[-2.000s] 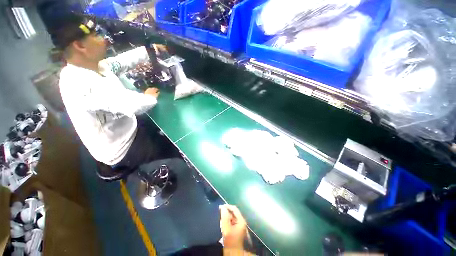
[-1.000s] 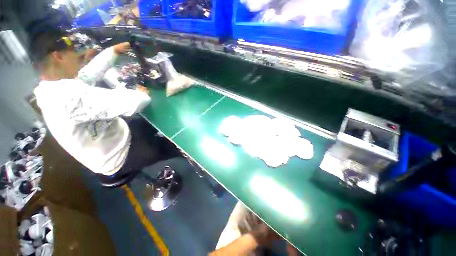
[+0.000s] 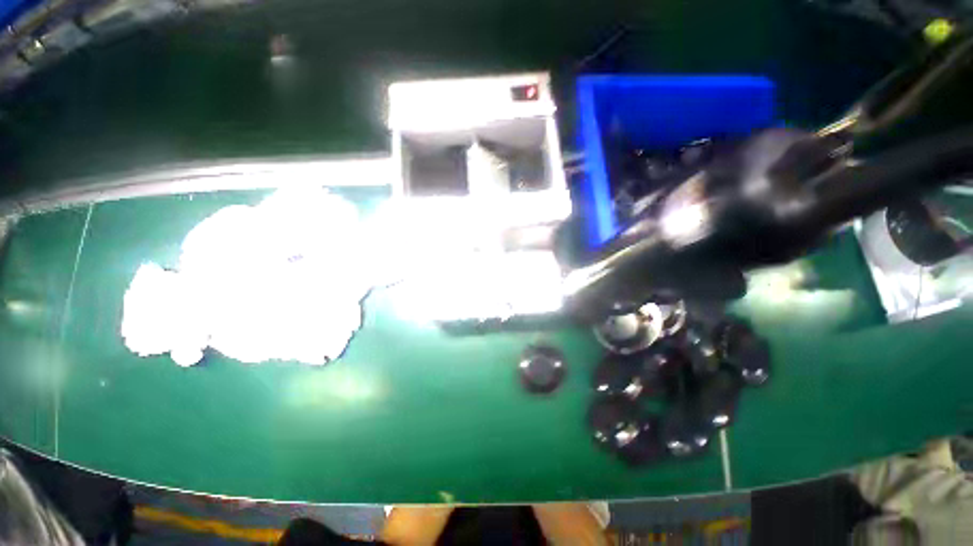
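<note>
Bare skin of my left hand or wrist (image 3: 416, 525) and my right hand or wrist (image 3: 574, 525) shows below the bench edge, cut off by the picture's bottom. The fingers cannot be made out. A dark shape lies between them, too cut off to name. Shiny black round covers (image 3: 667, 400) lie piled right of centre, and one black cover (image 3: 542, 368) lies apart to their left. The silver-grey screw feeder (image 3: 480, 101) stands behind, its front overexposed. A dark, blurred electric screwdriver (image 3: 736, 203) slants from the upper right towards the feeder's front. No hand touches it.
An overexposed heap of white plastic parts (image 3: 261, 283) lies left of the feeder on the green bench (image 3: 213, 427). A blue bin (image 3: 678, 96) with dark parts stands behind the screwdriver. A white unit with a black round part (image 3: 912, 256) is at far right. Parts of people show at both lower corners.
The view has swung right and down. The neighbouring worker at left and the overhead bins have mostly left view; the black pile and far-right unit have entered. Skin now shows at two places along the bottom.
</note>
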